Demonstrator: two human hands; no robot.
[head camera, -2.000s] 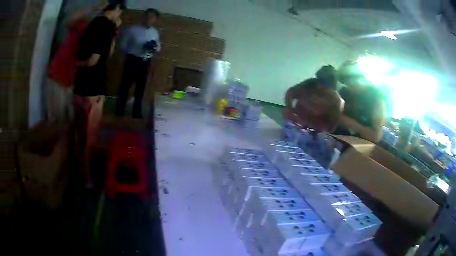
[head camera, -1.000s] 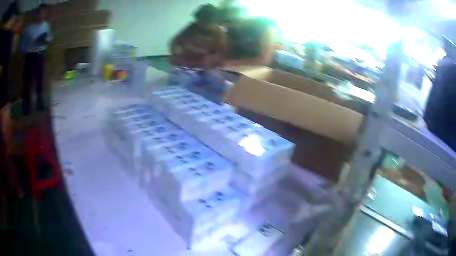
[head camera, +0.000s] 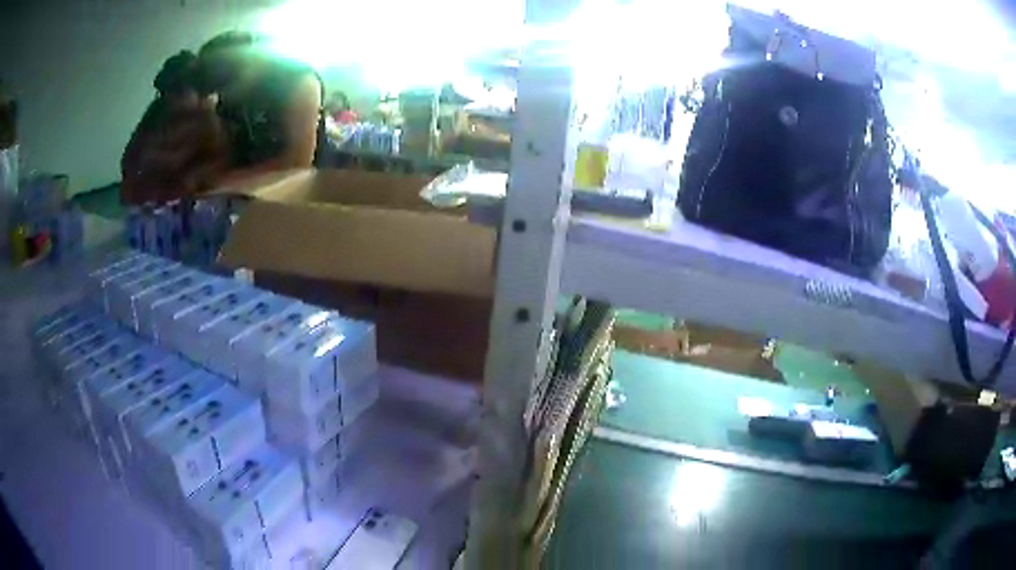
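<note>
White to pale blue retail boxes (head camera: 208, 438) with small dark prints stand in stacked rows on the white table (head camera: 67, 490) at the left. A second stacked row (head camera: 323, 362) stands behind and to the right. A flat white rectangle with dark camera-like circles (head camera: 377, 539) lies by the post at the bottom edge. Neither of my hands shows in the picture.
Open brown carton (head camera: 368, 247) behind the stacks. Perforated metal post (head camera: 524, 256) at centre, upright cardboard sheets (head camera: 570, 406) beside it. Black bag (head camera: 789, 167) on the shelf (head camera: 713, 262), its strap hanging. Green conveyor (head camera: 657, 501) with grey-white boxes (head camera: 838, 439). Two people (head camera: 240, 117) at back left.
My view has swung right. The stacks, carton and people have shifted left in the picture, and the post, shelf, black bag and green belt now show at centre and right.
</note>
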